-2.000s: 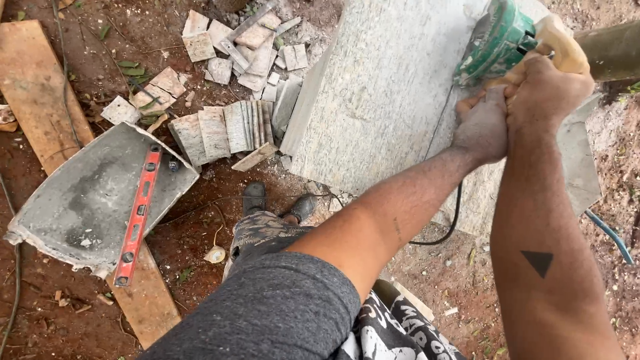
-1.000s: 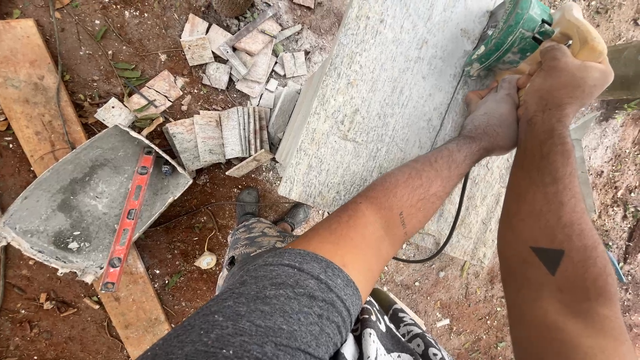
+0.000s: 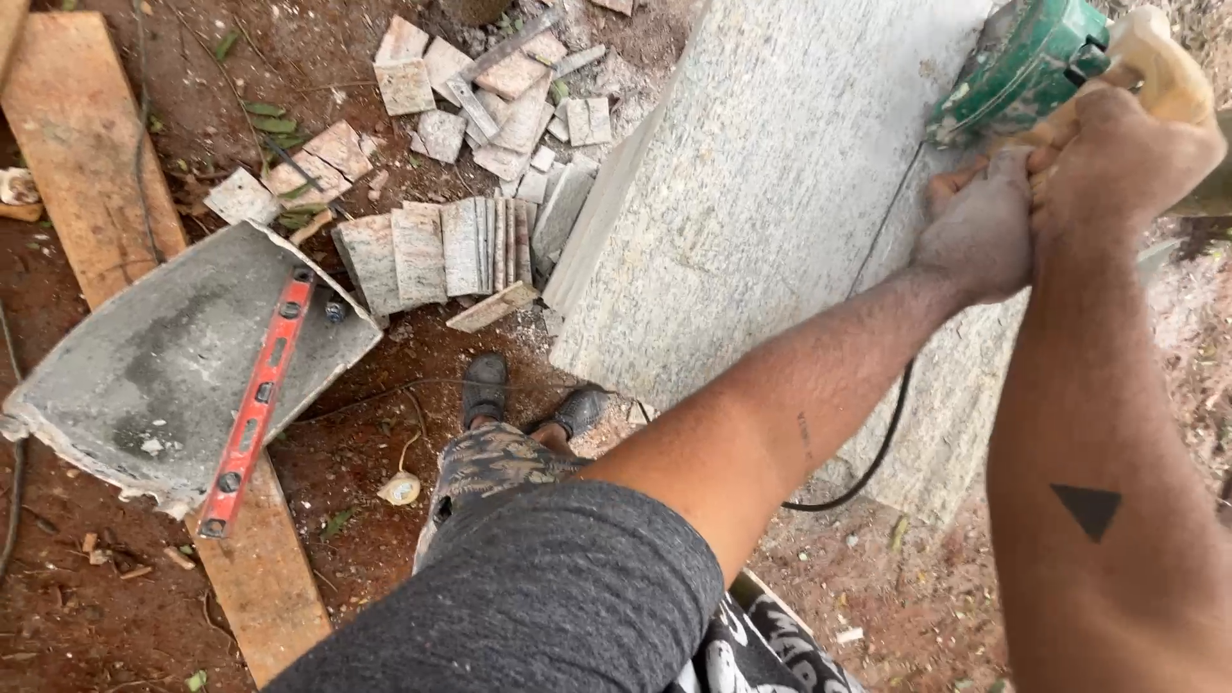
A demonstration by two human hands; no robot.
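A green handheld power saw (image 3: 1025, 72), dusty, with a pale dirty rear handle, sits on a large grey-white stone slab (image 3: 770, 192) at the upper right. My right hand (image 3: 1121, 159) is closed around the handle. Against it, my left hand (image 3: 982, 226) grips the lower part of the same handle, with its fingers partly hidden. A thin straight dark line runs on the slab from the saw toward my left forearm. The blade cannot be seen. A black cable (image 3: 890, 433) curves out beneath my left forearm.
A red spirit level (image 3: 258, 399) lies across a curved grey stone or concrete piece (image 3: 144, 366), which rests on wooden planks (image 3: 91, 144). Stacked stone tiles (image 3: 419, 255) and broken offcuts (image 3: 510, 106) lie left of the slab. My feet in grey clogs (image 3: 484, 385) stand near its lower corner.
The saw and both my hands have moved a little to the right over the slab. Both hands have kept their hold. The view has shifted slightly.
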